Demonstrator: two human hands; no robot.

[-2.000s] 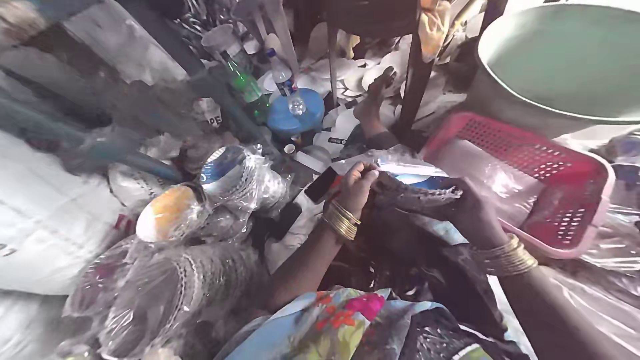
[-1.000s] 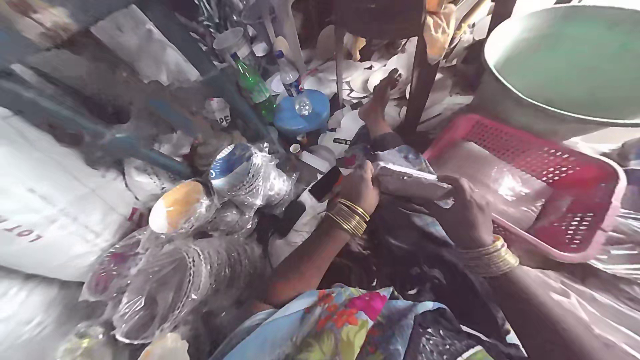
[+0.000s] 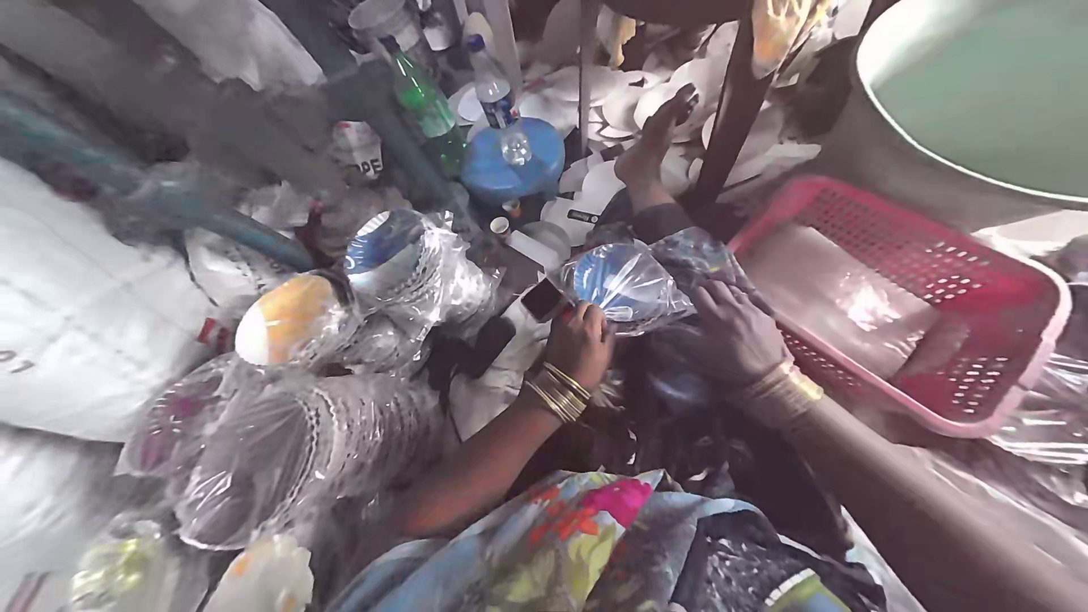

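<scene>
A clear plastic bag with blue round plates (image 3: 608, 276) inside lies over my lap, its blue face turned up. My left hand (image 3: 585, 340) has its fingers curled at the near left edge of the bag; gold bangles circle that wrist. At the right end of the bag rests my right hand (image 3: 738, 327), back up, its fingertips by the plastic; whether it grips the film is hard to see. Left of my arms lie several wrapped stacks of plates, among them an orange and white one (image 3: 285, 321) and a blue and white one (image 3: 382, 246).
A pink perforated basket (image 3: 1020, 365) with clear plastic packs stands at the right, below a large round tub (image 3: 892, 127). Ahead are a blue stool (image 3: 501, 174), a green bottle (image 3: 425, 106), a clear bottle (image 3: 493, 85) and scattered white discs. A white sack (image 3: 76, 314) bulges at the far left.
The pack, held up edge-on between both hands a second ago, now lies with its blue round face up. My right hand has turned palm down at its right end.
</scene>
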